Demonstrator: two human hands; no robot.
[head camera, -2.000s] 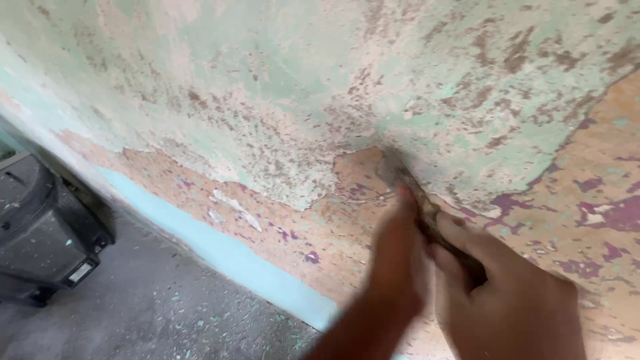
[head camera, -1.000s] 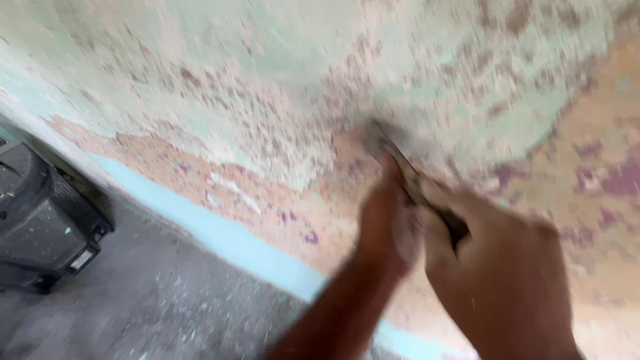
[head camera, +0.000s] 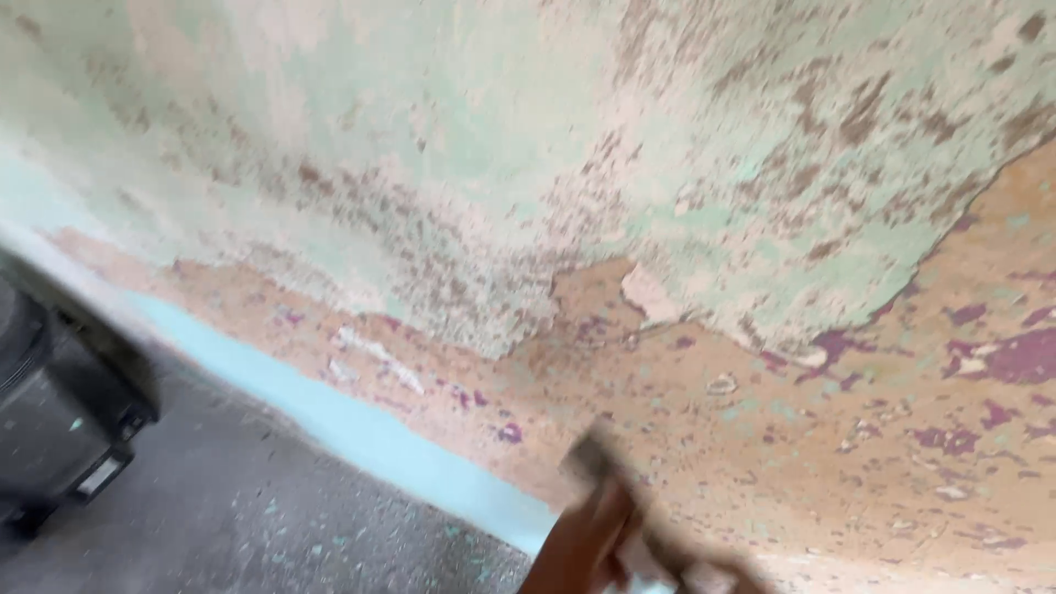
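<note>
At the bottom centre my left hand (head camera: 590, 540) is closed round the front part of a scraper (head camera: 615, 478), whose flat blade end points up and to the left. My right hand (head camera: 718, 573), blurred and mostly cut off by the lower edge, grips the handle further back. Both hands are in front of the lower part of a wall (head camera: 742, 462), where orange-tan plaster with purple specks is bare. Above it, pale green and pinkish paint (head camera: 495, 107) ends in a ragged edge. Whether the blade touches the wall cannot be told.
A light blue band (head camera: 355, 429) runs along the foot of the wall. Below it, the grey floor (head camera: 247, 511) carries scattered paint flakes. A black plastic container or machine (head camera: 58, 404) stands on the floor at the left edge.
Both hands and the scraper have moved down, away from the ragged paint edge where they were in the earlier frames. That edge is now in full view.
</note>
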